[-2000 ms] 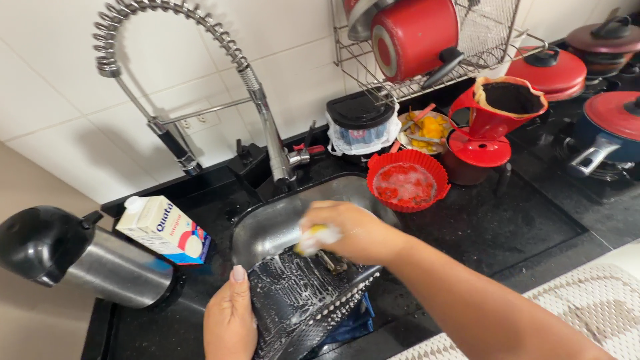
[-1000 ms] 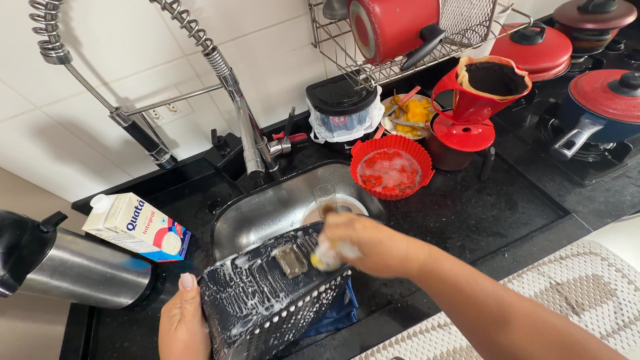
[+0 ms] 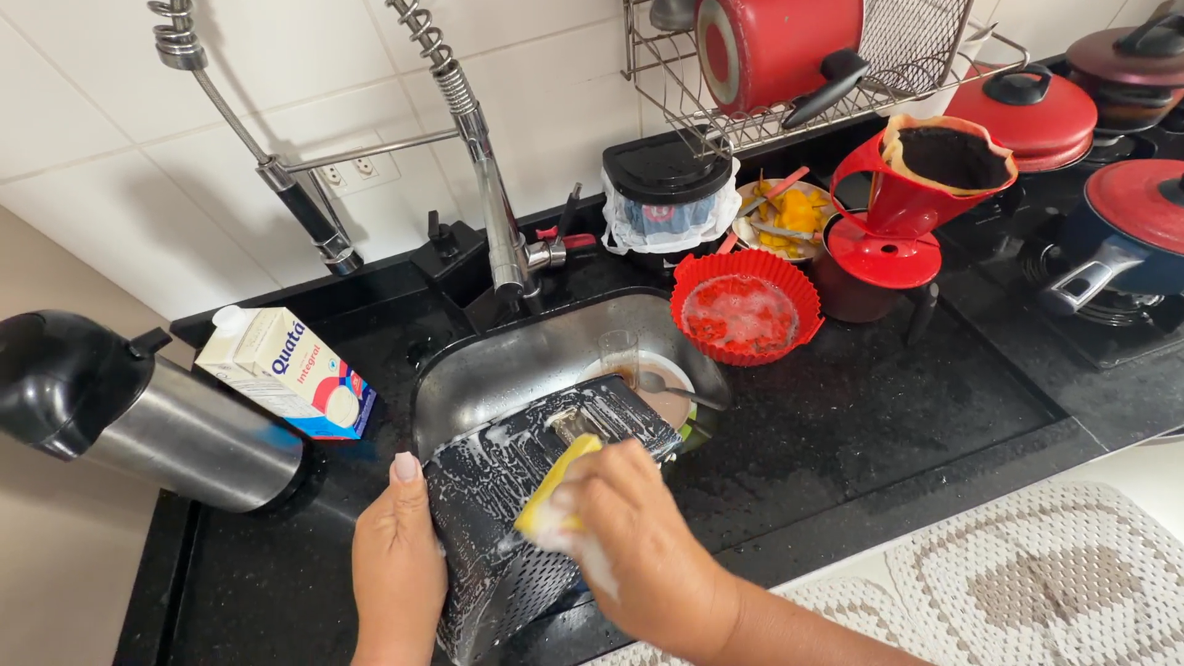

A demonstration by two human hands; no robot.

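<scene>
My left hand [image 3: 400,555] grips the left side of a black perforated basket [image 3: 490,472], tilted over the front of the steel sink [image 3: 518,356]. White suds streak its dark surface. A yellow sponge [image 3: 558,483] covered in foam is in my right hand [image 3: 638,546], pressed close to the basket near its perforated side. A metal fitting [image 3: 571,424] shows on the basket's upper face. Behind it in the sink lie a plate [image 3: 668,407], a spoon [image 3: 680,390] and a clear glass [image 3: 619,353].
A steel thermos [image 3: 203,435] and a milk carton [image 3: 287,370] stand left. The spring faucet [image 3: 490,185] rises behind the sink. Right of it are a lidded bin [image 3: 668,199], a red silicone mold [image 3: 740,310] with soapy water, a coffee filter holder [image 3: 911,199] and pots [image 3: 1142,208] on the stove.
My right hand with the sponge has moved from the basket's far end down toward its perforated side, nearer to me. My left hand still holds the basket's left side.
</scene>
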